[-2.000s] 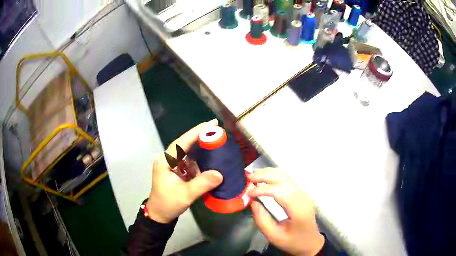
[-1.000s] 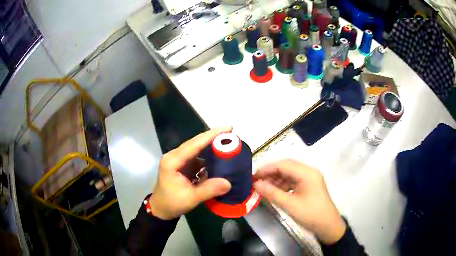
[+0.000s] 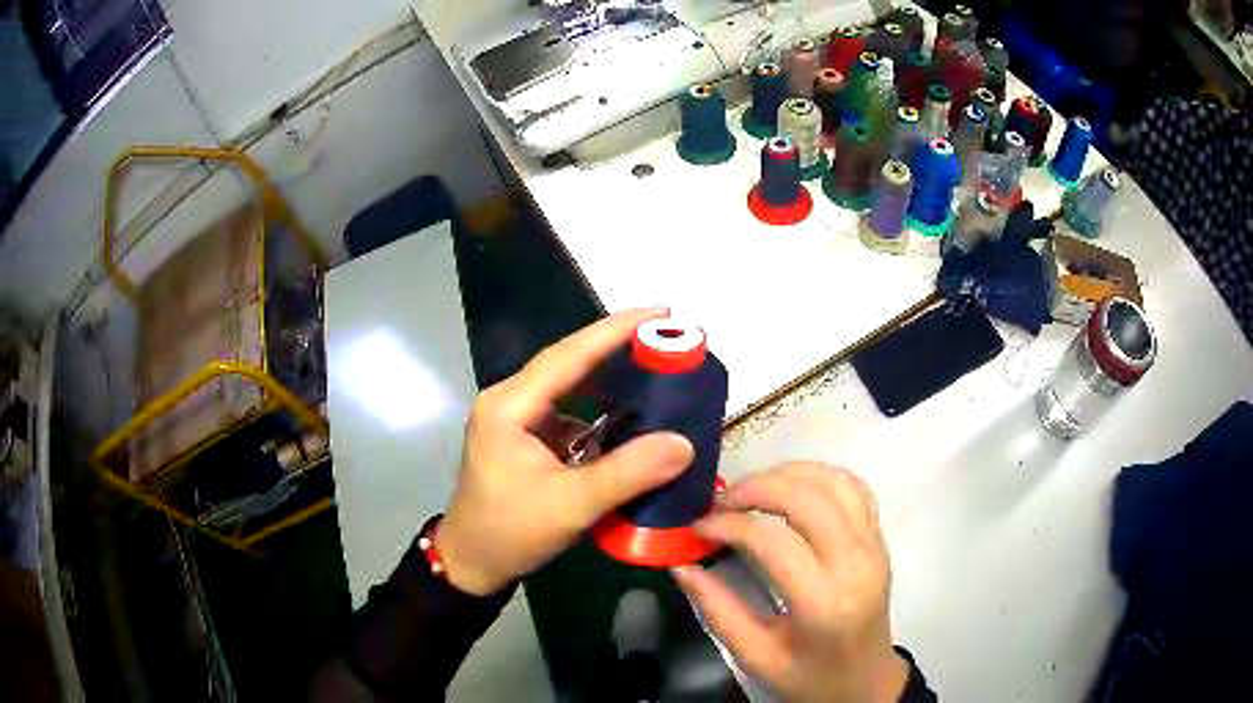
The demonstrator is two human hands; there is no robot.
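A dark navy thread cone (image 3: 676, 419) with a red top ring and flared red base is held upright in the air, in front of the table edge. My left hand (image 3: 550, 467) grips it from the left, thumb across its front. A small metal part, seemingly the thread snips (image 3: 583, 437), shows between my left palm and the cone. My right hand (image 3: 811, 577) is at the right side of the red base, fingertips against or just beside it. Whether it pinches a thread end is too small to tell.
Many coloured cones (image 3: 932, 186) stand at the back of the white table (image 3: 625, 240). A black phone (image 3: 929, 357), glass bottle (image 3: 1097, 368), dark cloth (image 3: 1000, 275), open small box (image 3: 1092, 275) and navy fabric (image 3: 1195, 536) lie rightward. A yellow-framed cart (image 3: 206, 316) and white bench (image 3: 399, 398) are left.
The view has shifted. The right hand's fingers moved in against the base, left a little way off it one second ago, and my left hand keeps its hold. The snips' blades, visible earlier, are now mostly hidden.
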